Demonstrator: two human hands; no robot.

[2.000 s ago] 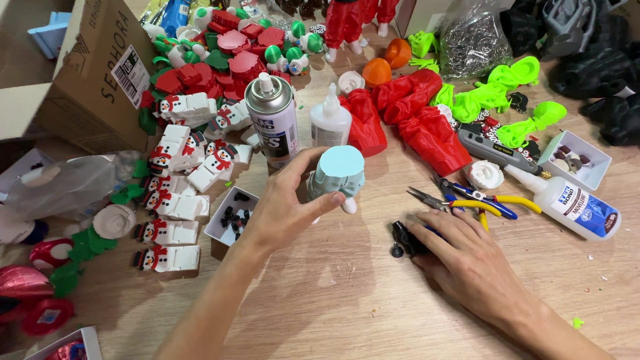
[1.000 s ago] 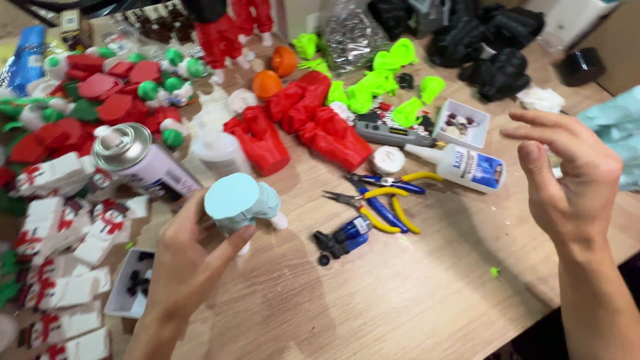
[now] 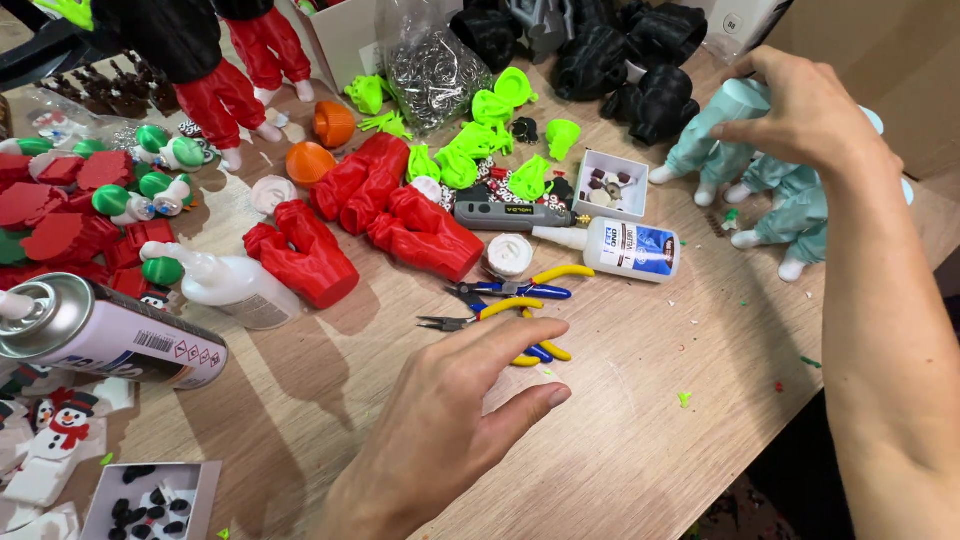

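Note:
My right hand (image 3: 802, 112) reaches to the right rear of the table, its thumb and fingers around the top of a light-blue trouser-leg figure part (image 3: 724, 124) that stands on white feet. More such light-blue parts (image 3: 799, 214) stand beside and under my right forearm. My left hand (image 3: 480, 405) is over the table's middle, fingers spread, with nothing in it. Just beyond its fingertips lie pliers with yellow and blue handles (image 3: 525, 289), some partly hidden by the hand. A glue bottle (image 3: 637, 251) lies on its side between the two hands.
Red trouser parts (image 3: 304, 259), a grey rotary tool (image 3: 514, 215) and a white box of small parts (image 3: 611, 184) lie behind the pliers. A spray can (image 3: 135, 334) and a white bottle (image 3: 232, 285) are at left. Black torso parts (image 3: 589, 64) are at the back.
My left hand held a light-blue part in both earlier frames and is now without it. My right hand has gone from the black item near the pliers to the light-blue parts at right. The view has swung right.

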